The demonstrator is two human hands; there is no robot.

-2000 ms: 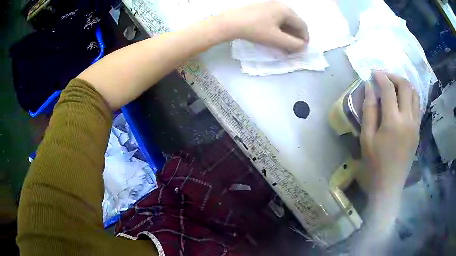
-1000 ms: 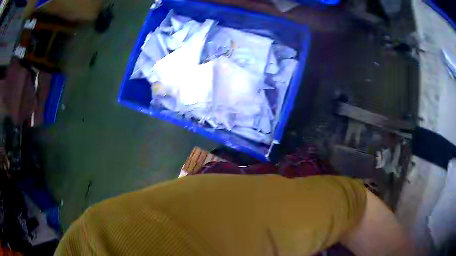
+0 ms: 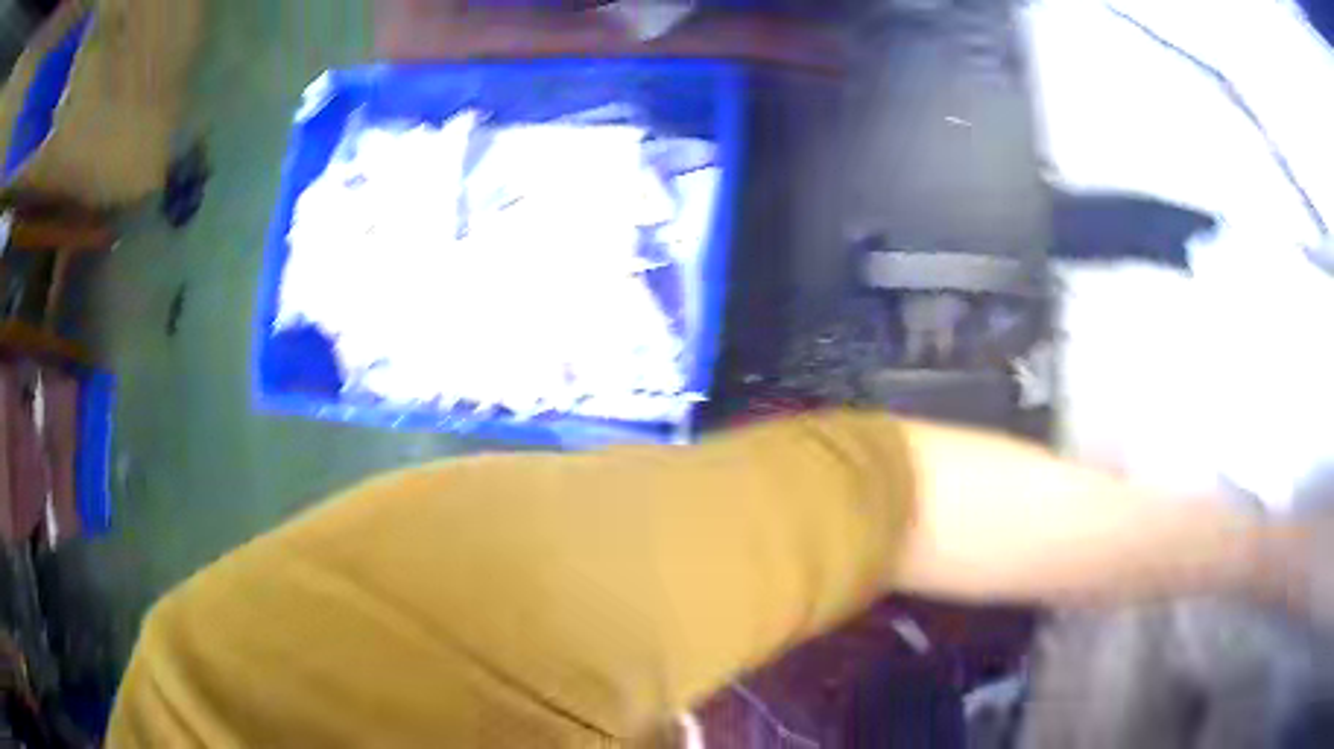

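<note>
A blue bin full of crumpled white pieces stands on the floor left of centre, overexposed. My left arm, in a mustard sleeve, crosses the bottom of the view towards the right. My left hand is a blur at the right edge, over or near the pale table, partly cut off; its fingers and anything in them cannot be made out. My right hand is out of the picture.
The worn white table runs down the right side with a dark strip across its edge. Green floor lies left of the bin. A brown and blue-edged object stands at far left.
The view has swung from the sewing table to the floor bin, then slightly back right, showing more tabletop. Both hands were visible on the cloth; now only a blurred left hand shows.
</note>
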